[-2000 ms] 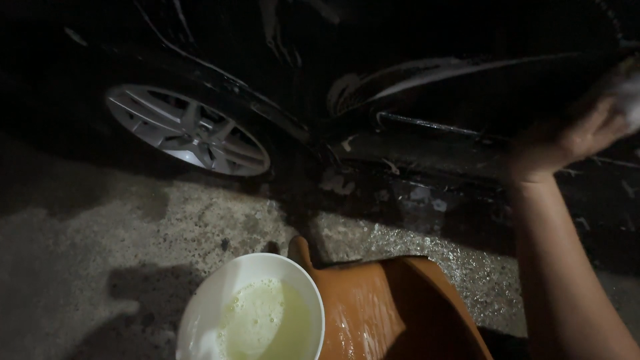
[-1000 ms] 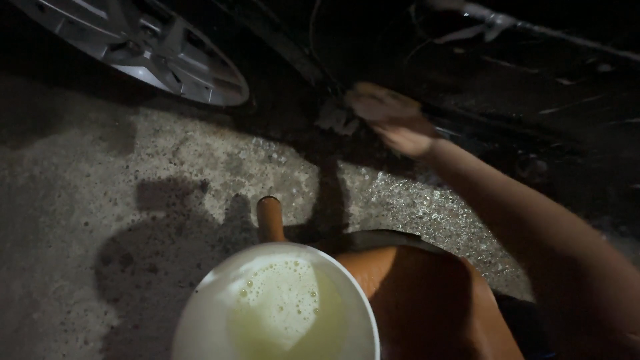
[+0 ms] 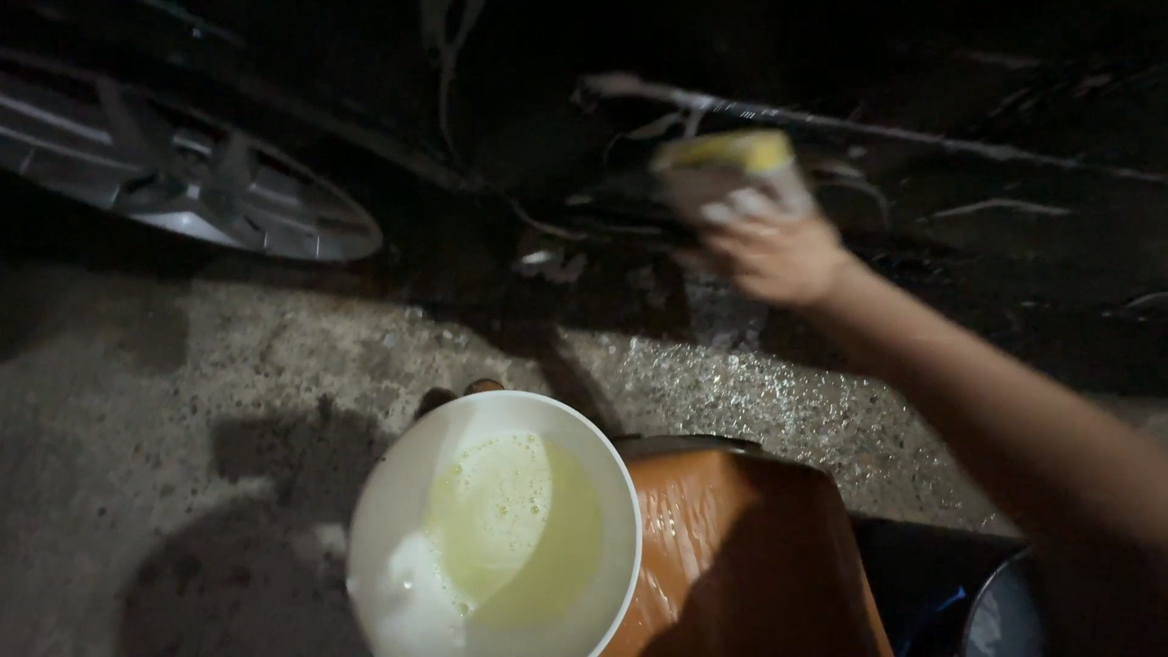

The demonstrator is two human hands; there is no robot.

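Note:
My right hand (image 3: 776, 251) reaches in from the right and grips a sponge (image 3: 725, 169), yellow along its top edge and blurred by motion. The sponge is at the lower side of a dark car body (image 3: 547, 119), where streaks of suds show. White foam lies on my fingers. Below, a white bucket (image 3: 634, 511) contains pale yellow, bubbly liquid (image 3: 511, 520). My left hand is out of view.
The car's silver alloy wheel (image 3: 196, 192) is at the upper left. Rough, partly wet concrete (image 3: 301, 356) lies below the car. An orange-brown wet surface (image 3: 684, 538) adjoins the bucket. A dark round container (image 3: 999, 602) is partly visible at the lower right.
Two seconds ago my right hand was at the far right of the car side; it then moved left and low, and now sits higher on the panel. The view has shifted.

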